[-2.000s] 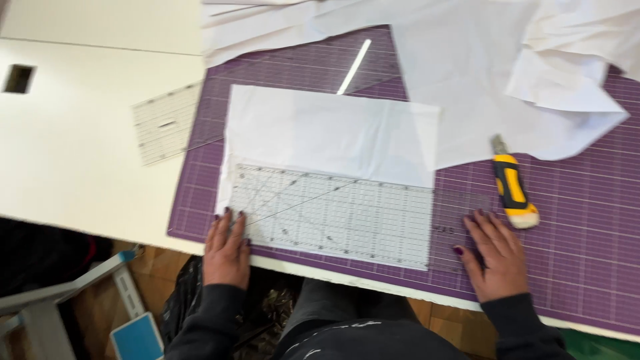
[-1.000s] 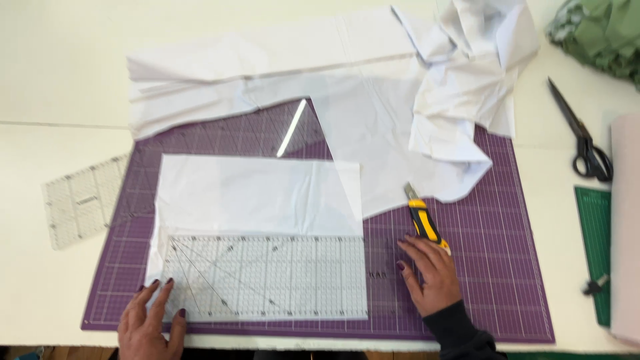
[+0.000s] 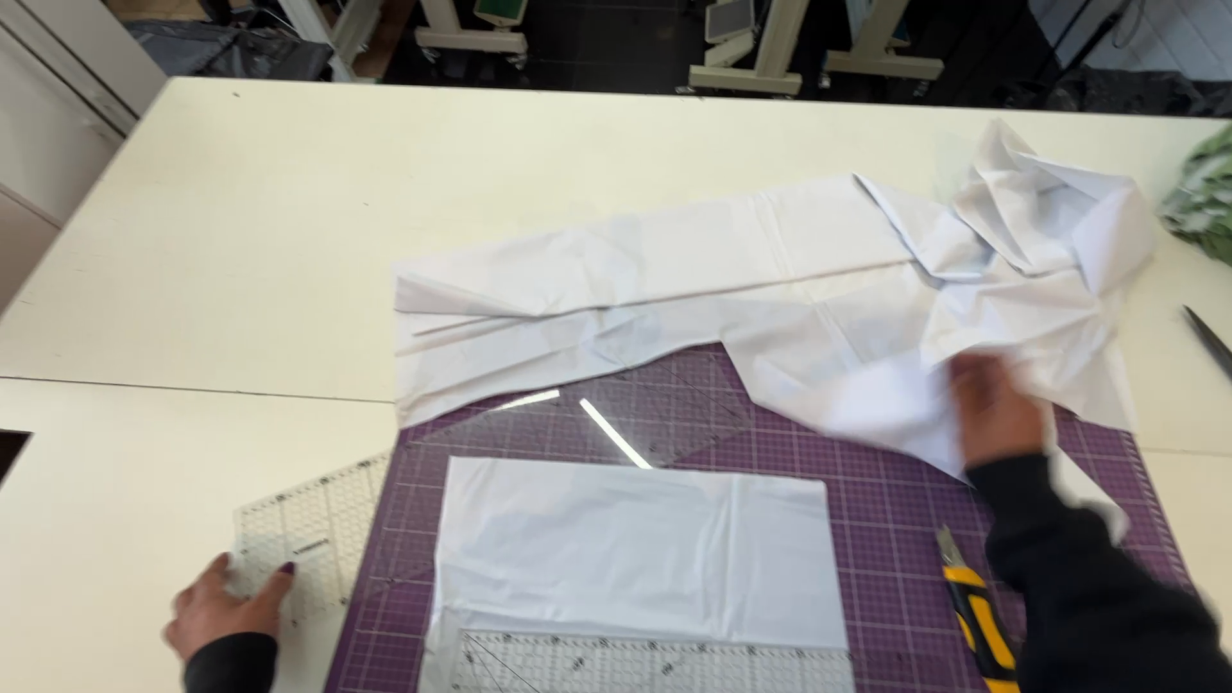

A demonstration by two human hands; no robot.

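My left hand point(image 3: 229, 604) rests with fingers apart at the outer end of a clear ruler point(image 3: 313, 544), whose other part lies over the purple cutting mat point(image 3: 890, 500). Blurred by motion, my right hand point(image 3: 996, 404) grips the near edge of the large crumpled white fabric point(image 3: 674, 250). A cut white fabric piece point(image 3: 635, 549) lies flat on the mat, with a second clear ruler point(image 3: 674, 669) across its near part. Right of that piece is a yellow and black utility knife point(image 3: 980, 616), its blade end pointing away from me.
Black scissors point(image 3: 1211, 342) lie partly in view at the right edge, below a bundle of green fabric point(image 3: 1203, 197). The white table point(image 3: 241, 241) extends to the far left. Beyond it, table legs on casters point(image 3: 472, 43) stand on a dark floor.
My left hand has moved from the ruler on the cut piece to the other ruler. My right hand has left its place near the knife and taken hold of the large fabric. The view has shifted.
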